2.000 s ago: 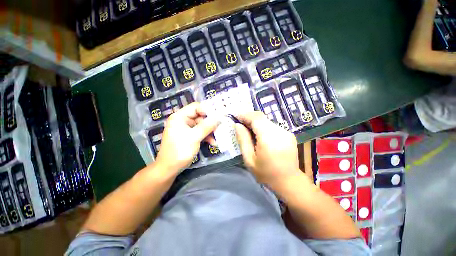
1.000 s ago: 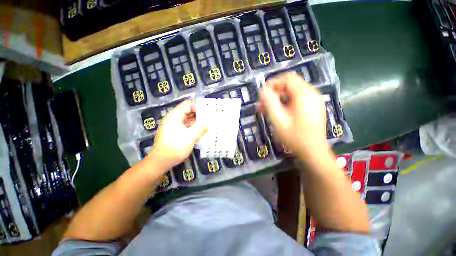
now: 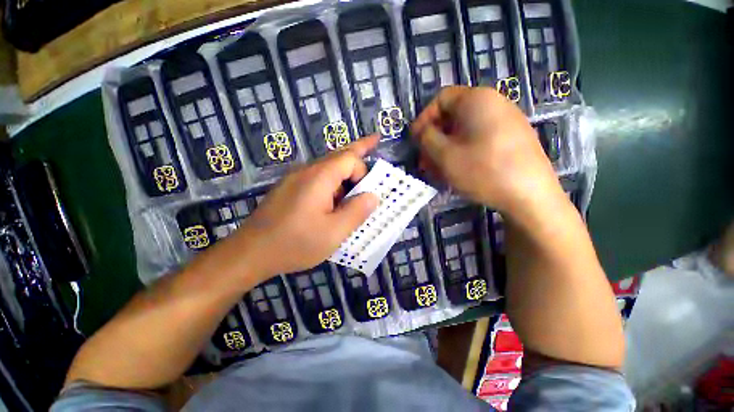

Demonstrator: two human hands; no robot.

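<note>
A white sticker sheet point(image 3: 382, 216) with rows of small dark and grey dots is in my left hand point(image 3: 310, 205), pinched near its left edge, over the middle of the tray. My left index finger points up by the yellow mark of a housing. My right hand point(image 3: 483, 145) is over the upper row, right of centre, thumb and fingertips close together; whether a dot is between them is too small to tell. Black front housings point(image 3: 310, 84) with pale openings and yellow four-loop marks lie in the translucent blister tray point(image 3: 145, 233).
The green bench top point(image 3: 644, 169) shows at the right. A black slab with a white cable point(image 3: 76, 302) and stacked trays point(image 3: 32, 282) are at the left. A brown board point(image 3: 121, 36) is at the far edge. Red parts point(image 3: 503, 362) lie lower right, below bench level.
The view has come closer to the tray. The sheet, earlier between both hands, is now held by my left hand alone and tilted. My right hand moved away from it to the upper row.
</note>
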